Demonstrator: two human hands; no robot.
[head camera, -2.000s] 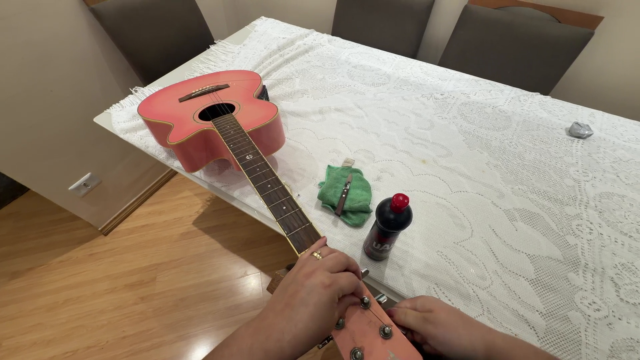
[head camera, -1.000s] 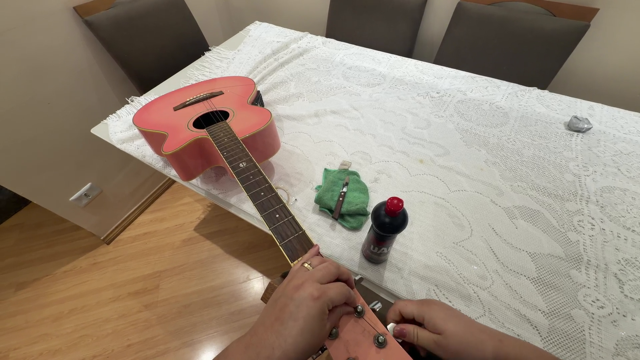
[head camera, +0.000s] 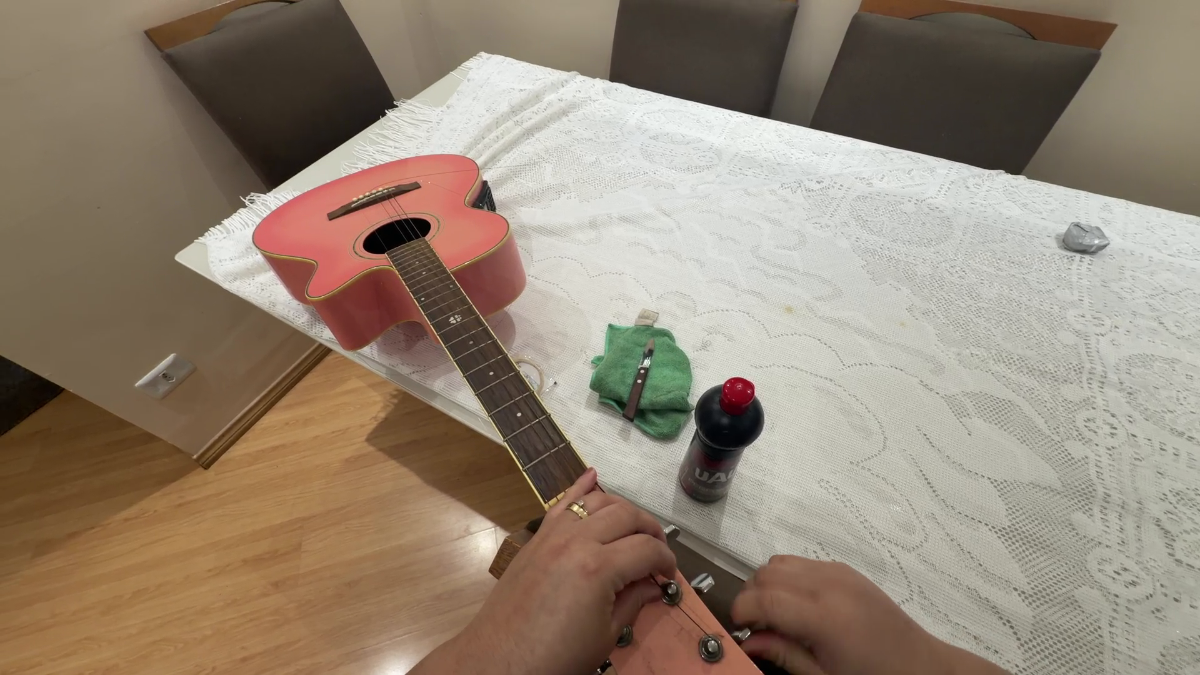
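A pink acoustic guitar (head camera: 427, 202) lies face up, its body on the table and its neck pointing toward me past the table's edge. My left hand (head camera: 586, 572), with a ring on one finger, rests over the nut end of the neck and the pink headstock (head camera: 670, 647), fingertips near a tuning post. My right hand (head camera: 816, 614) is at the headstock's right side, fingers closed at a metal tuning peg (head camera: 741, 635); its fingertips are partly hidden and blurred. Strings run from the bridge over the sound hole; a thin string shows at the headstock.
A folded green cloth (head camera: 667, 398) with a small wooden-handled knife (head camera: 640, 380) on it lies beside the neck. Nearer me stands a dark bottle with a red cap (head camera: 738, 396). A crumpled silvery lump (head camera: 1085, 237) sits far right on the lace tablecloth (head camera: 900, 375). Chairs (head camera: 956, 84) line the far side.
My right hand stays beside the headstock's right side, its fingers changing position at the pegs. My left hand remains over the nut end.
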